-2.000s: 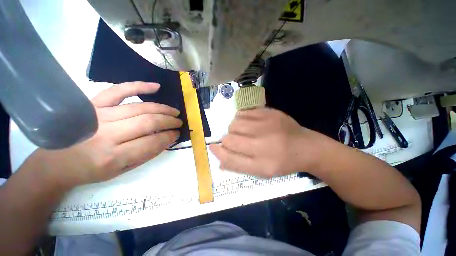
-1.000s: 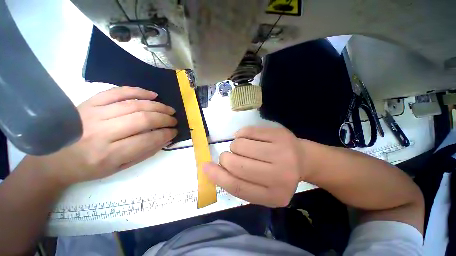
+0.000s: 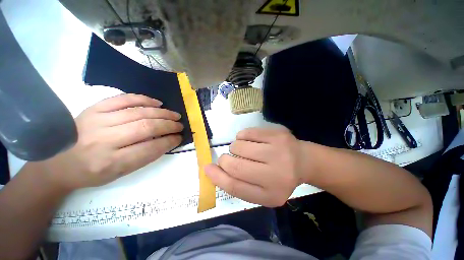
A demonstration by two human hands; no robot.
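Observation:
The black fabric panel [image 3: 137, 76] lies left of the needle area, under the machine head. The yellow strip [image 3: 196, 122] runs lengthwise along its right edge, from under the head to the printed scale. My left hand [image 3: 127, 137] lies flat on the panel and holds it down, fingertips close to the strip. My right hand [image 3: 259, 167] is curled, with thumb and forefinger at the strip's right edge near its lower end. Its palm side is hidden. The presser foot and needle are mostly hidden by the head.
The off-white machine head [image 3: 203, 35] hangs overhead, with a cream ribbed knob [image 3: 246, 100]. A dark fabric pile [image 3: 310, 91] lies right of it. Black-handled shears [image 3: 364, 124] and a slim dark tool [image 3: 403, 131] lie farther right. A thick grey arm [image 3: 30, 106] blocks the upper left.
My right hand has moved down and slightly left from beside the cream knob to the strip's lower part. The strip's lower end has shifted slightly. My left hand stays on the panel.

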